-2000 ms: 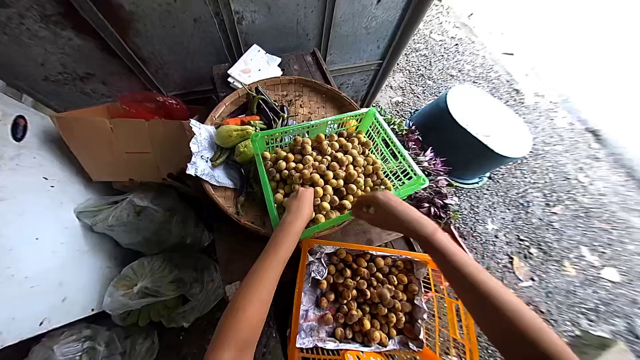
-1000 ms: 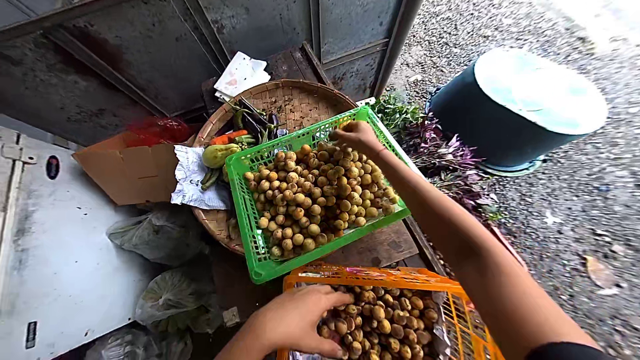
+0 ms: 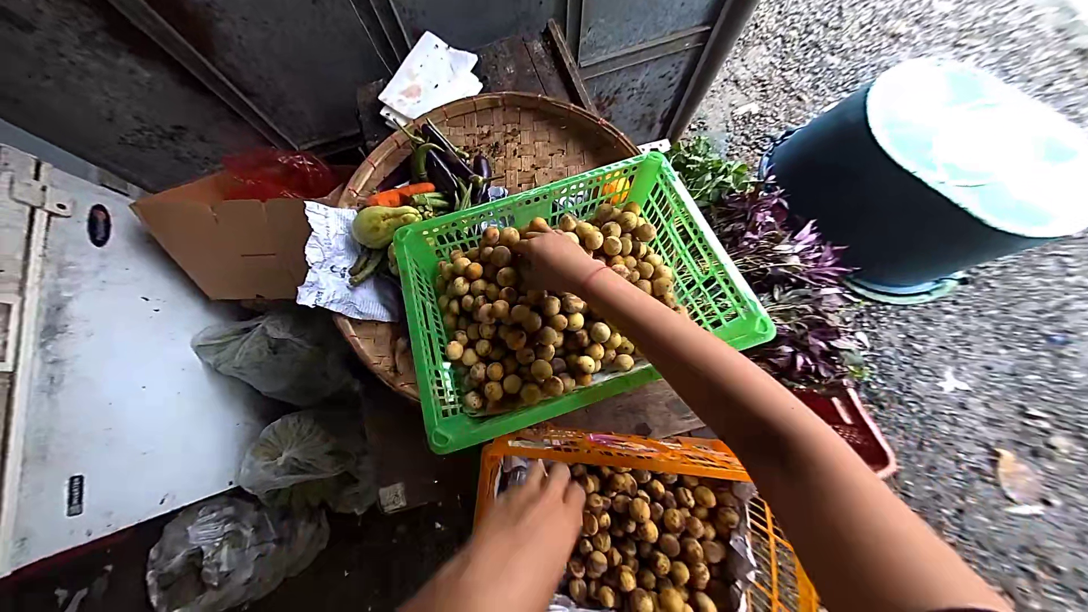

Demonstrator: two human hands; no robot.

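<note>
A green plastic basket (image 3: 714, 276) holds many small round yellow-brown fruits (image 3: 541, 370) and rests tilted on a round woven bamboo tray (image 3: 527, 140). My right hand (image 3: 557, 262) is down among these fruits near the basket's far side; its fingertips are hidden, so its grip does not show. Nearer to me is an orange plastic basket (image 3: 612, 446), lined with paper and full of browner round fruits (image 3: 650, 535). My left hand (image 3: 535, 518) lies at this basket's left part, beside the fruits, with its fingertips partly hidden.
On the bamboo tray lie eggplants (image 3: 442, 166), a carrot (image 3: 399, 195) and a green vegetable (image 3: 384, 226). Left are a cardboard box (image 3: 229, 242), plastic bags (image 3: 297, 455) and a white appliance (image 3: 127, 374). Right are purple-leaved plants (image 3: 803, 280) and a dark bucket (image 3: 901, 187).
My right hand has moved left from the green basket's far right side into the fruits. My left hand, at the green basket two seconds ago, is now at the orange basket.
</note>
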